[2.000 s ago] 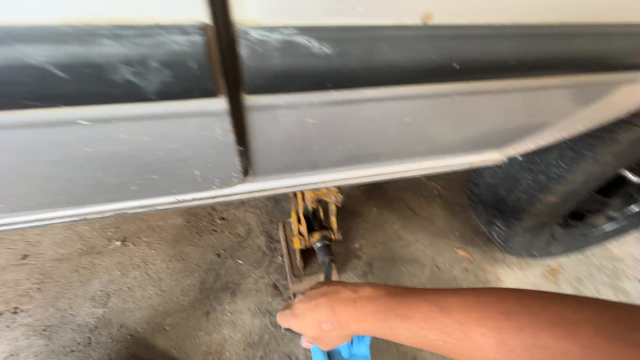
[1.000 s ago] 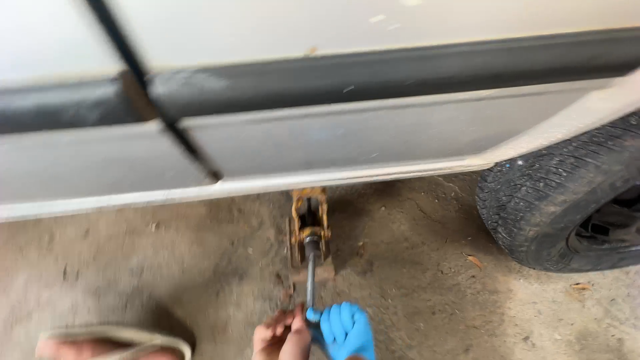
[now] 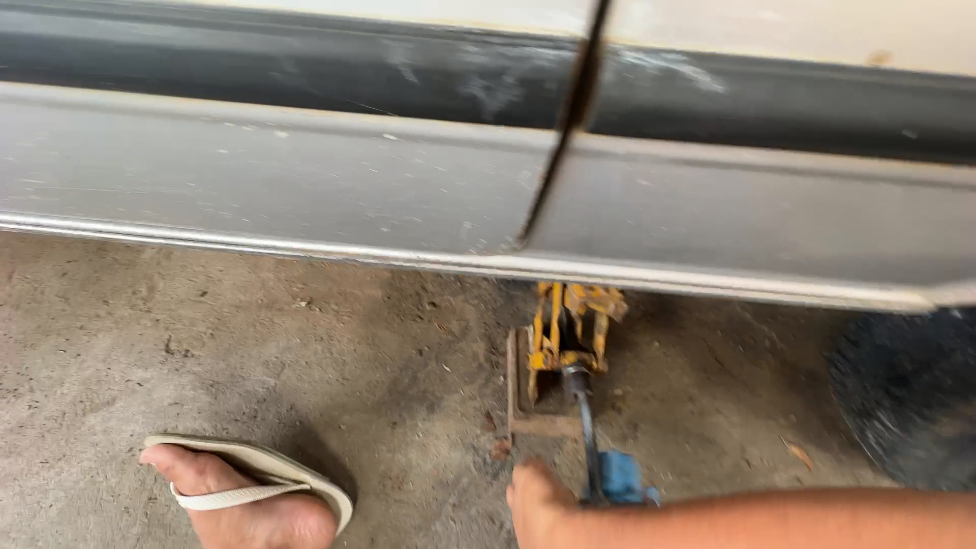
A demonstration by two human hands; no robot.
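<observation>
A yellow scissor jack (image 3: pixel 568 328) with worn paint stands on the concrete under the sill of a silver car (image 3: pixel 305 183). From its near end a dark socket and metal bar (image 3: pixel 587 427) run down toward my hands. My left hand (image 3: pixel 621 480), in a blue glove, is closed around the bar's lower part; much of it lies behind my right forearm. Bare and curled, my right hand (image 3: pixel 537 499) is just left of the bar's lower end. Its fingers and palm are mostly hidden, so its hold cannot be made out.
A rusty metal frame (image 3: pixel 512 381) lies beside and under the jack. At the lower left is a foot in a pale flip-flop (image 3: pixel 240 496). A blurred black tire (image 3: pixel 911 396) stands at the right. The car's lower edge overhangs the jack.
My right forearm now crosses in front of the blue-gloved left hand; one second ago the two hands were side by side at the bar. The view has shifted.
</observation>
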